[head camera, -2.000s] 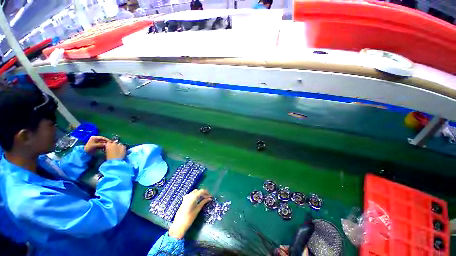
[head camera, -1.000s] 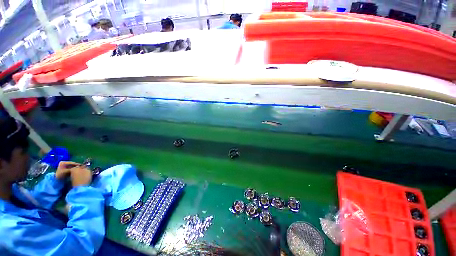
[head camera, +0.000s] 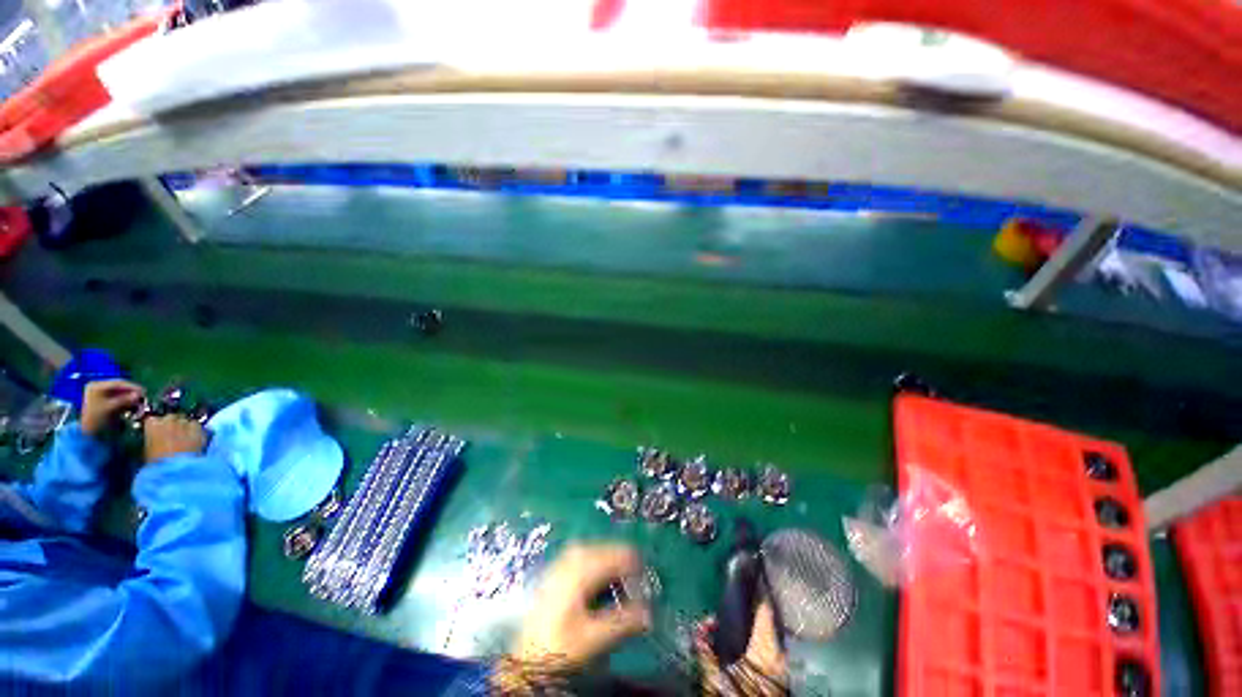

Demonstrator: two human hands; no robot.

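My left hand (head camera: pixel 583 606) is blurred at the bottom centre, its fingers around a dark round unit (head camera: pixel 608 595). My right hand (head camera: pixel 763 660), partly cut off by the bottom edge, holds a black electric screwdriver (head camera: pixel 740 592) upright beside it. A round patch of tiny grey screws (head camera: pixel 809 583) lies just right of the screwdriver. Several round metal units (head camera: pixel 695 477) are clustered beyond my hands. Loose bright metal pieces (head camera: pixel 507 556) lie left of my left hand. Hair strands cover part of the area around both hands.
A ribbed block of stacked metal parts (head camera: pixel 381 517) stands left, beside a blue cap (head camera: pixel 277 456) and a person in blue sleeves. A red tray (head camera: pixel 1001 545) with round units and a clear bag (head camera: pixel 937 524) is right. The green belt (head camera: pixel 599 375) and white shelf edge (head camera: pixel 545 136) lie beyond.
My left hand has left the loose metal pieces and now holds a round unit. The nearer round unit on the belt no longer shows. The view has tilted down and shifted right.
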